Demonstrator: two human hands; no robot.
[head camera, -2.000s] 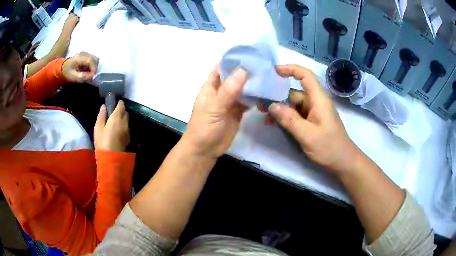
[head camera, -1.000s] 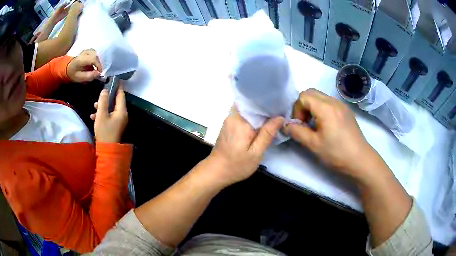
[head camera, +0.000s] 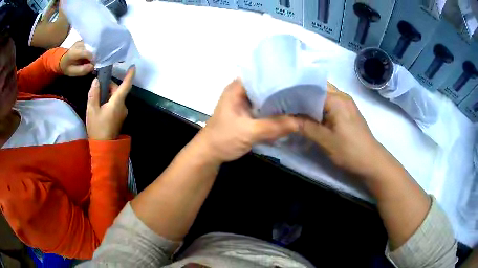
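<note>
A whitish, translucent protective bag (head camera: 285, 73) is held up over the bench in front of me, with a grey shape showing through it; the dryer itself is mostly hidden. My left hand (head camera: 243, 123) grips its lower left side. My right hand (head camera: 335, 125) grips its lower right side, and both thumbs meet at the bottom edge. The hands are slightly blurred, and what lies under the fingers is hidden.
A bagged dryer (head camera: 416, 97) lies at the right, its round dark head out of the bag. A row of retail boxes (head camera: 361, 26) stands behind. At the left, a person in orange sleeves (head camera: 107, 172) holds another dryer under a whitish bag (head camera: 102, 34). The bench's front edge (head camera: 178, 111) runs diagonally.
The bag first came down over the held item and stood tall, then tipped and now looks shorter. My hands moved closer together beneath it. The neighbour's bag came down over their dryer's head.
</note>
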